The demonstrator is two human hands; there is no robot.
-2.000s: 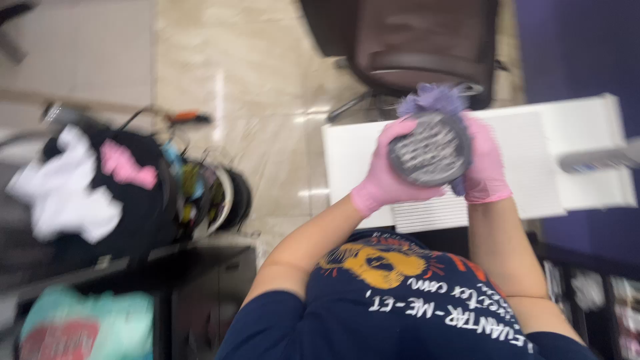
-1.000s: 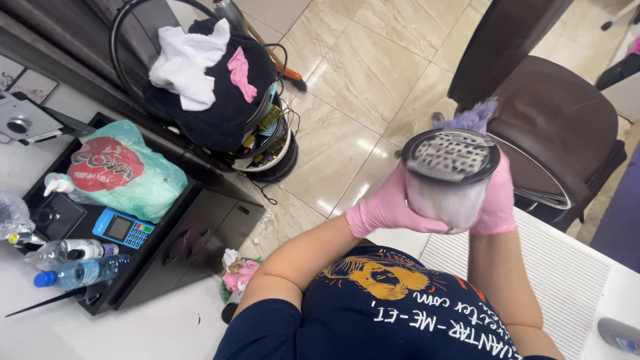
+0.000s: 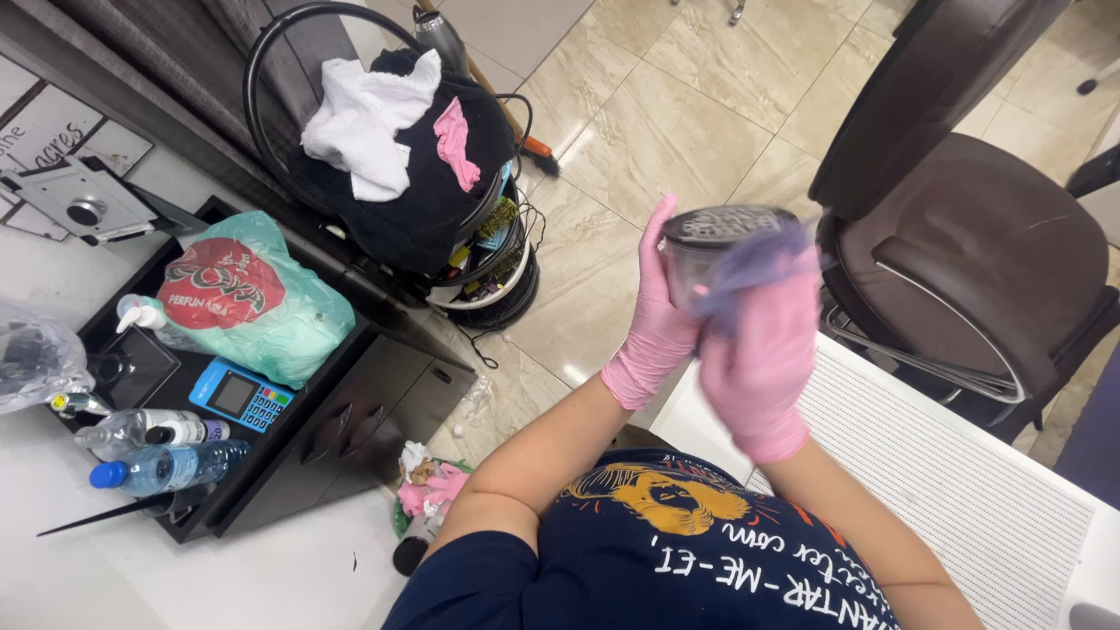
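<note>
A round, clear-sided container [image 3: 687, 271] with a dark rim and a patterned top is tilted in front of my chest. My left hand [image 3: 654, 306], in a pink glove, grips it from its left side. In my right hand [image 3: 763, 359], also gloved in pink, is a purple cloth or mesh [image 3: 759, 262], which lies against the container's right side. The right hand and the purple material are blurred, and the container's underside is hidden behind the hands.
A white ribbed surface [image 3: 927, 472] lies at lower right, near a brown chair [image 3: 954, 236]. On the left, a black cabinet [image 3: 376, 411] holds a plastic bag [image 3: 262, 297], bottles and a card terminal [image 3: 241, 394]. A round trolley [image 3: 394, 210] bears towels; a bin [image 3: 429, 499] holds waste.
My right hand has shifted from the container's side to its front, with the purple material now across that side; earlier the material showed behind the container. The view has swung toward the cabinet since the oldest frame.
</note>
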